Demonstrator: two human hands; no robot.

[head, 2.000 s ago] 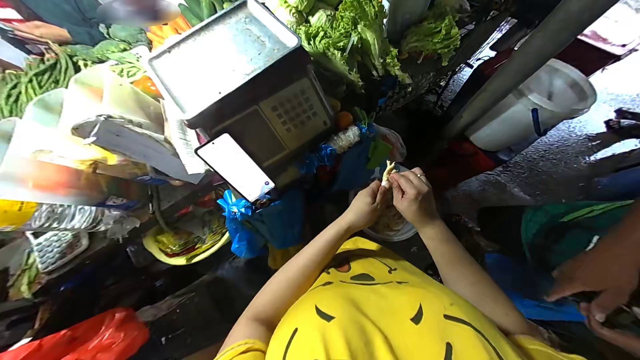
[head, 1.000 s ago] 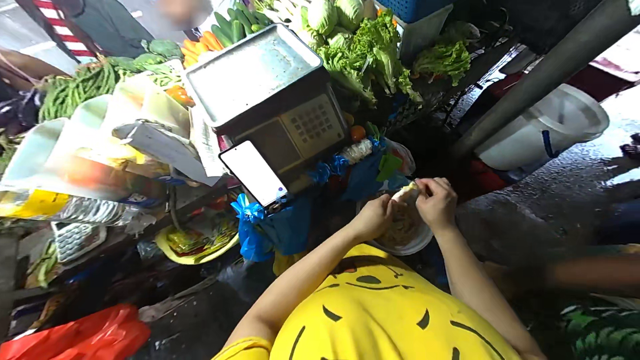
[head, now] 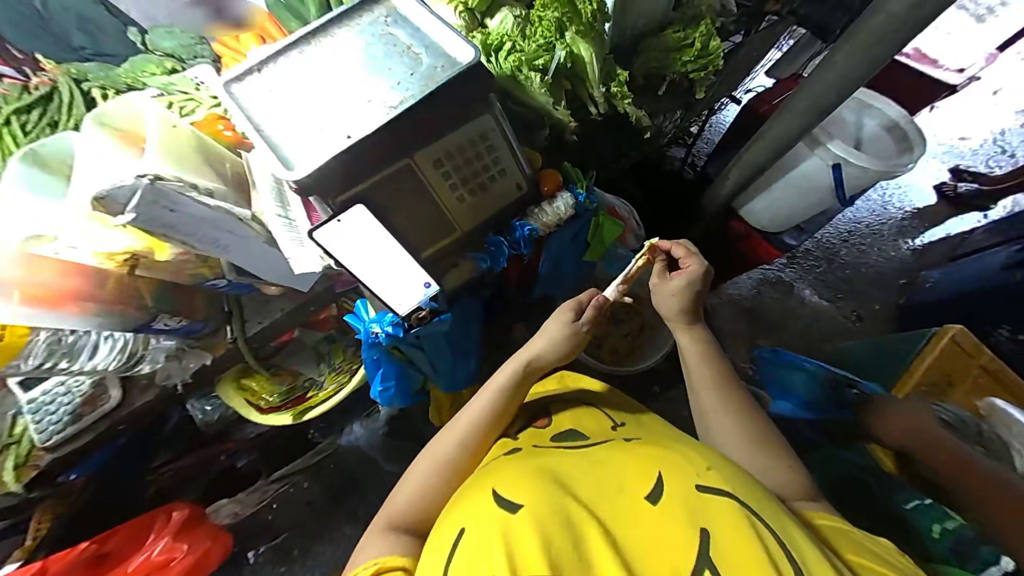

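A narrow whitish-brown piece of food or plant, which I cannot name exactly, [head: 629, 275] is stretched between my hands. My left hand [head: 570, 326] pinches its lower, whiter end between thumb and fingers. At the upper end, my right hand [head: 680, 282] has its fingertips closed on the tip. Just below both hands is a round bowl [head: 632, 370] with brownish contents, partly hidden by my left hand. A smartphone with a bright screen [head: 376, 260] leans against the weighing scale [head: 472, 172] to the left of my hands.
Lettuce [head: 552, 48] lies behind the scale. A metal pole [head: 824, 96] slants past a white bucket [head: 832, 160] at the right. Blue plastic bags [head: 392, 352] hang below the phone, beside a yellow basin [head: 288, 408]. Another person's blurred arm [head: 944, 464] reaches near a yellow crate [head: 960, 368].
My hands have moved apart, and more of the piece shows between them than two seconds ago. At the right, the other person's arm has shifted and a yellow crate has come into view.
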